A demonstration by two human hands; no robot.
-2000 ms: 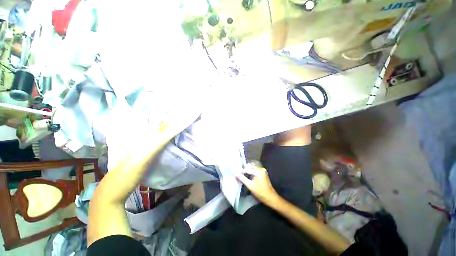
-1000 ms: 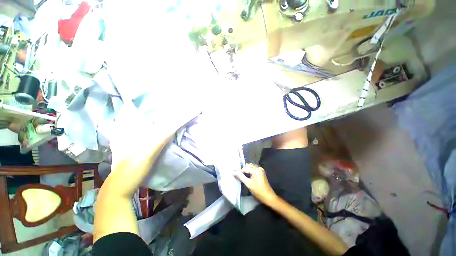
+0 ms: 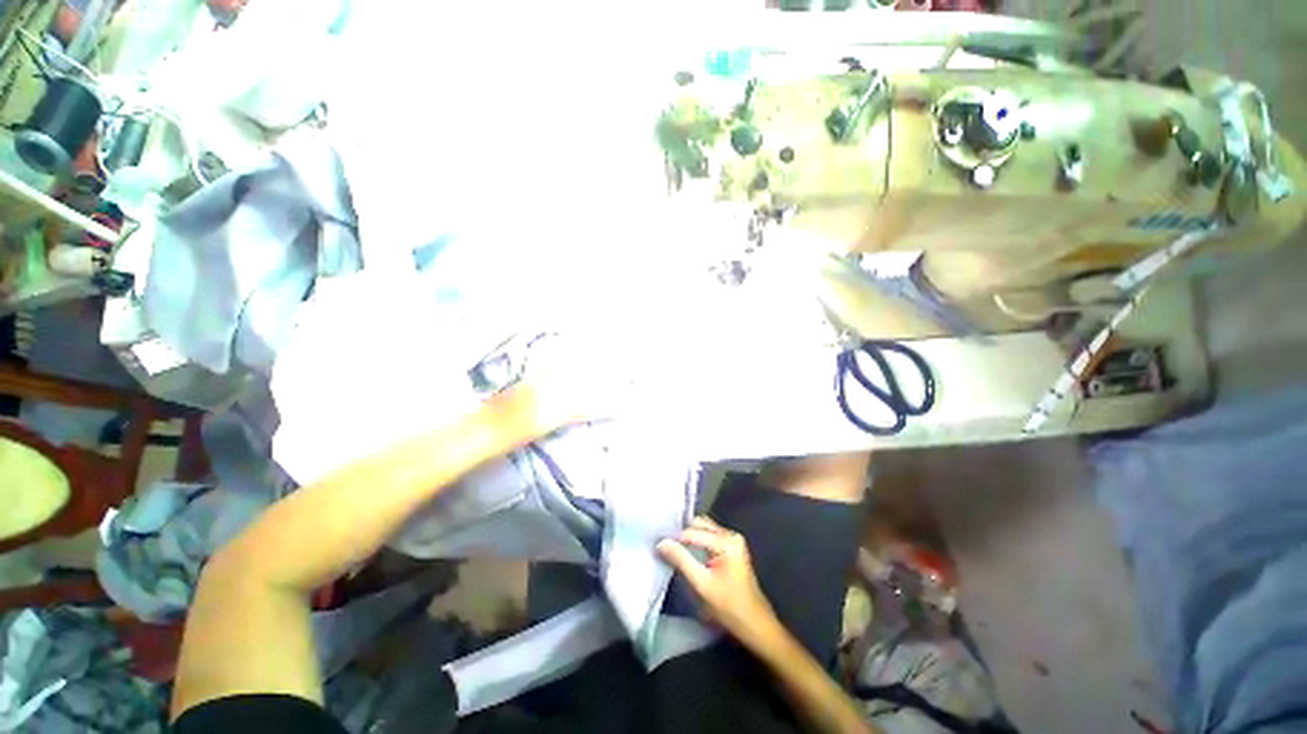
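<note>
A light grey fabric strip (image 3: 641, 531) hangs over the table's front edge. Its far end lies across my lap. My right hand (image 3: 705, 562) pinches the strip's right edge just below the table edge. My left forearm reaches over grey garment panels (image 3: 480, 516) at the front of the table. My left hand (image 3: 559, 409) is washed out by glare and its fingers cannot be made out. The sewing machine (image 3: 1046, 187) stands behind, its needle area partly lost in glare. Scissors with black loop handles (image 3: 886, 387) lie on the table right of the needle.
A measuring tape (image 3: 1097, 351) hangs at the machine's right end. Blue-grey cloth (image 3: 1218, 545) is heaped at far right. Grey cloth (image 3: 258, 251) and a dark thread spool (image 3: 60, 122) are at left. A wooden chair (image 3: 86, 545) and grey bundles (image 3: 72, 674) are lower left.
The view has shifted up and left, showing more of the machine. My left forearm lies lower and flatter across the cloth. My right hand still pinches the strip.
</note>
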